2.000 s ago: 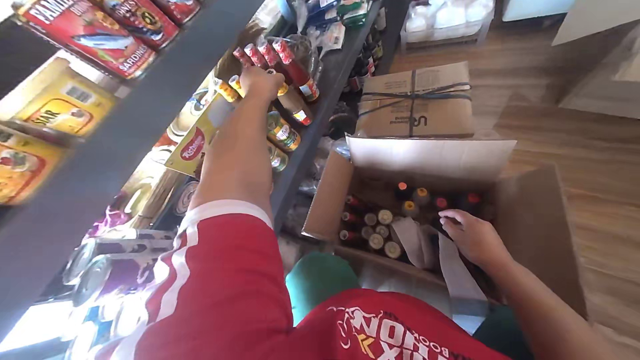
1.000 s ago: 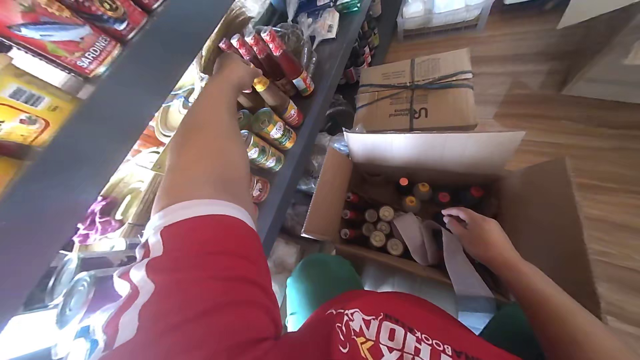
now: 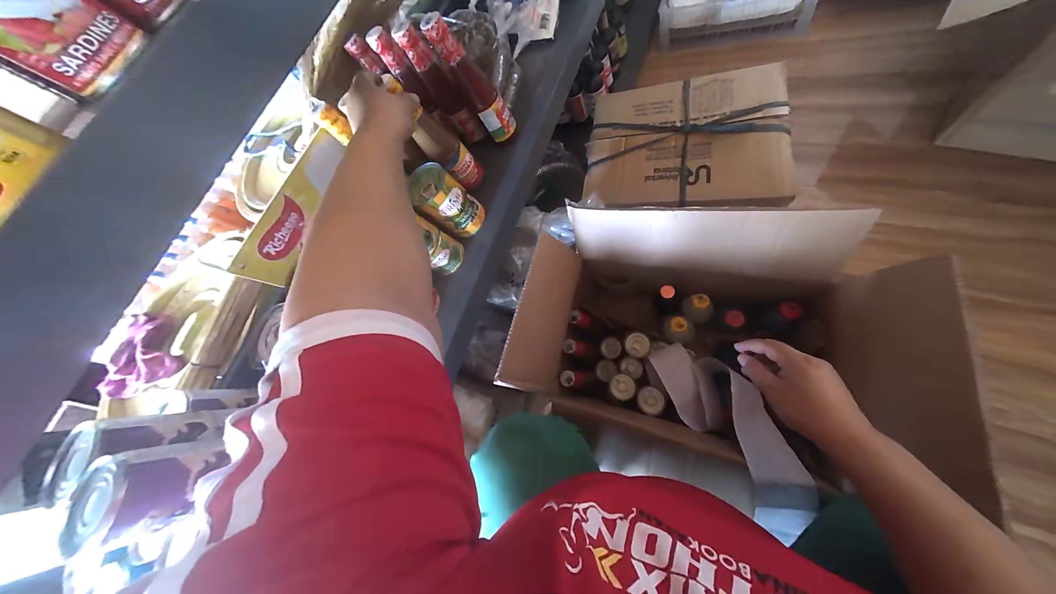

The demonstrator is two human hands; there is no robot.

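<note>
My left hand [image 3: 379, 106] is at the shelf, its fingers around the top of a yellow-capped bottle [image 3: 394, 86]. Red sauce bottles [image 3: 462, 74] with patterned neck seals stand just beyond it, and a brown sauce bottle [image 3: 445, 150] is beside it. Nearer me on the shelf are green-and-yellow cans [image 3: 447, 200]. My right hand [image 3: 796, 388] hovers over the open cardboard box [image 3: 536, 318], fingers slightly curled beside a pale strip [image 3: 755, 429]; whether it touches the strip is unclear. Inside the box are several bottles [image 3: 697, 307] with red and yellow caps and several round-topped containers [image 3: 623, 386].
A strapped carton [image 3: 643, 157] lies on the wood floor beyond the box. The dark shelf edge [image 3: 495, 239] runs between my arms. Sardine cans [image 3: 74, 41] sit on the upper shelf at left. Plastic wrapping [image 3: 516, 256] lies between shelf and box.
My left hand stays among the shelf bottles, shifting slightly. The view has moved a little. My right hand stays over the box.
</note>
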